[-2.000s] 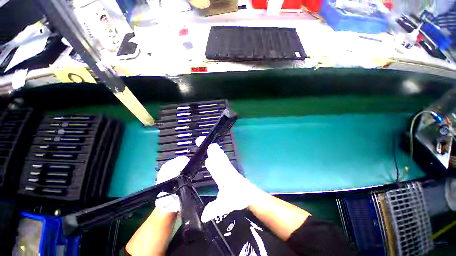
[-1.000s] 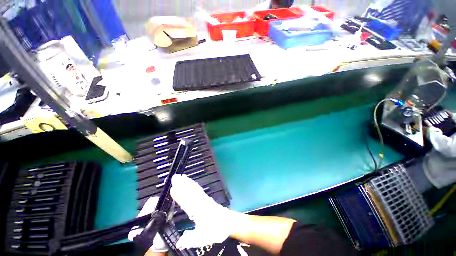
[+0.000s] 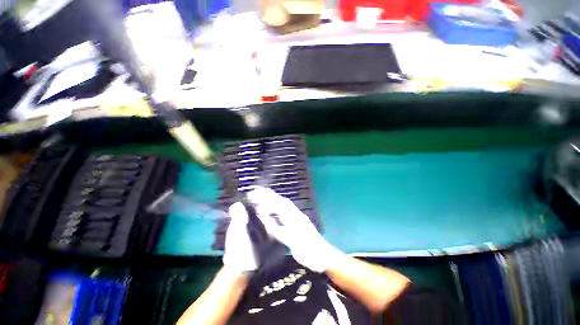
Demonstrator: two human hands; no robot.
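My left hand (image 3: 239, 244) and my right hand (image 3: 292, 228), both in white gloves, close around a dark, blurred tripod (image 3: 259, 233) from its two sides. It is now a compact dark shape between the palms; its exact fold is too blurred to tell. A faint pale streak (image 3: 184, 204) extends left of my hands. Behind and partly under my hands, the black slotted tray (image 3: 308, 171) lies on the green belt, with silvery-striped bars in its slots.
Stacked trays (image 3: 102, 203) stand at left. A slanted post (image 3: 191, 139) reaches down behind the tray. The white bench beyond holds an empty black tray (image 3: 340, 63), a blue bin (image 3: 474, 25) and a red bin (image 3: 407, 9). A blue crate (image 3: 98, 298) is at lower left.
The tripod's spread arms have come together between my hands, and the hands have moved closer to each other. The view has swung left and become blurred; the other worker's hand has left view.
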